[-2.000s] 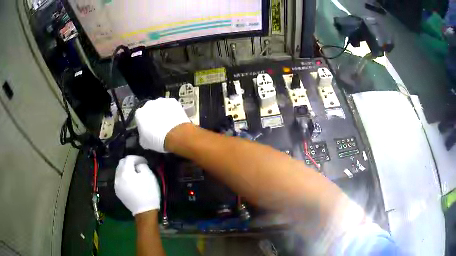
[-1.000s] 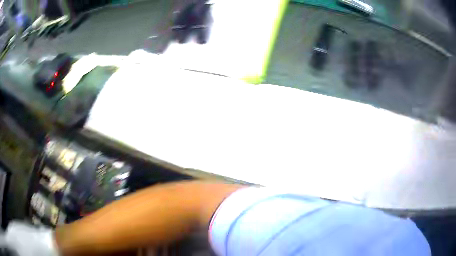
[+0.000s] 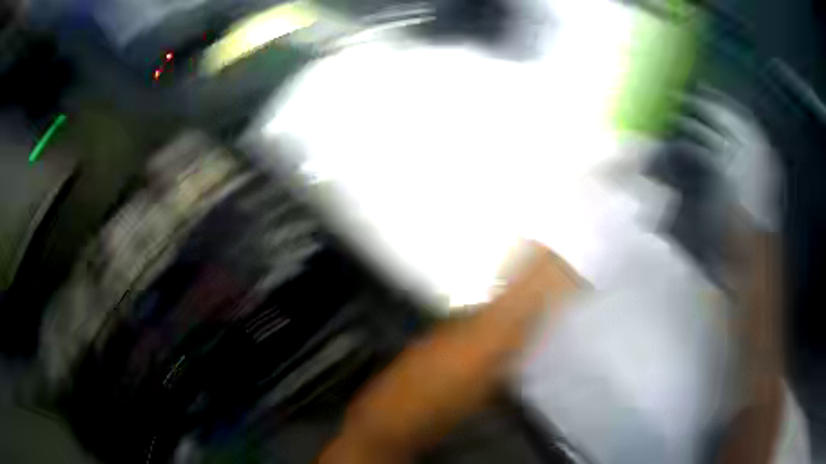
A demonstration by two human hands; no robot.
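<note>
The view is heavily blurred. My left hand point(image 3: 625, 195), a white-gloved shape at the end of a bare forearm, is at the right over the bright white surface and almost merges with it. My right hand point(image 3: 747, 159), also white-gloved, is near the right edge above its forearm. A dark shape point(image 3: 688, 186), possibly a power adapter, shows between the hands. Fingers and any grip cannot be made out. The black test fixture point(image 3: 244, 299) is a smeared dark shape at the lower left, with its pale socket row point(image 3: 136, 236) along the far side.
The white work mat point(image 3: 426, 136) fills the middle, glaring. A lime-green edge strip point(image 3: 658, 72) is at the upper right. Small red lights point(image 3: 164, 66) show on a dark shape at the upper left. A pale, bluish blurred shape point(image 3: 634, 362) lies at the lower right.
The view has swung from the fixture toward the white mat. Both hands are now at the right; one second ago only one glove showed, at the lower left. The dark shape between them has appeared.
</note>
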